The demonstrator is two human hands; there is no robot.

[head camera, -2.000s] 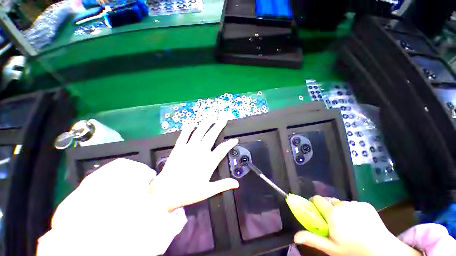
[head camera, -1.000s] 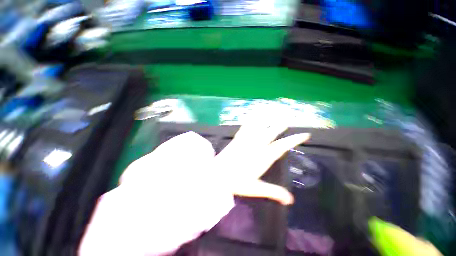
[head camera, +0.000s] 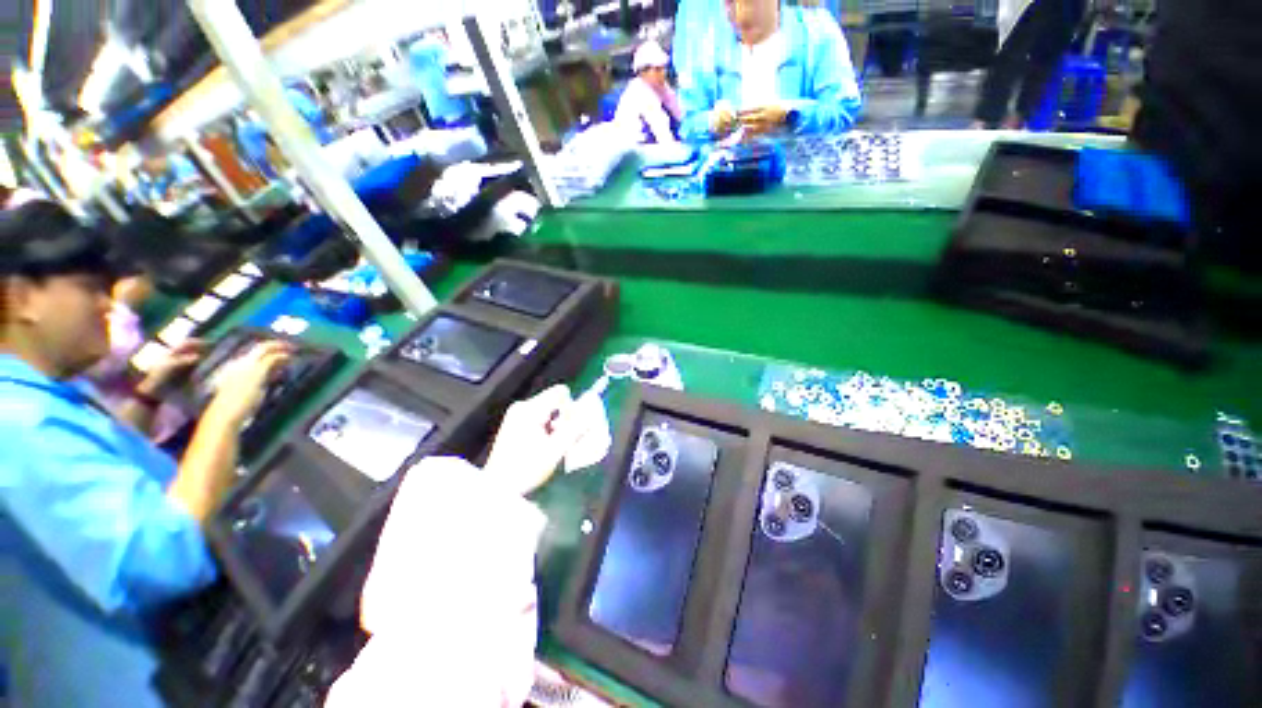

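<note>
The black foam tray (head camera: 734,515) lies in front of me with four dark phone-like slabs (head camera: 662,546) in its pockets, camera islands at the far end. My left hand (head camera: 533,440) is beyond the tray's left end, beside a white bottle (head camera: 588,434). Glare hides whether its fingers hold or only touch the bottle. A round metallic top (head camera: 648,362) and a small disc (head camera: 617,367) show just behind. Many tiny loose rings (head camera: 913,412) lie on a clear sheet behind the tray. My right hand and the green-handled tool are out of the picture.
A stack of foam trays with phones (head camera: 464,346) stands at left, a slanting pole (head camera: 318,173) beyond it. A worker in a blue smock (head camera: 90,484) is at far left; another (head camera: 754,83) sits opposite. A black parts tray (head camera: 1066,284) with a blue item is at the far right.
The view has swung left and up. My left hand has left the tray pockets for the bottle. My right hand and the green-handled tool have gone out of view.
</note>
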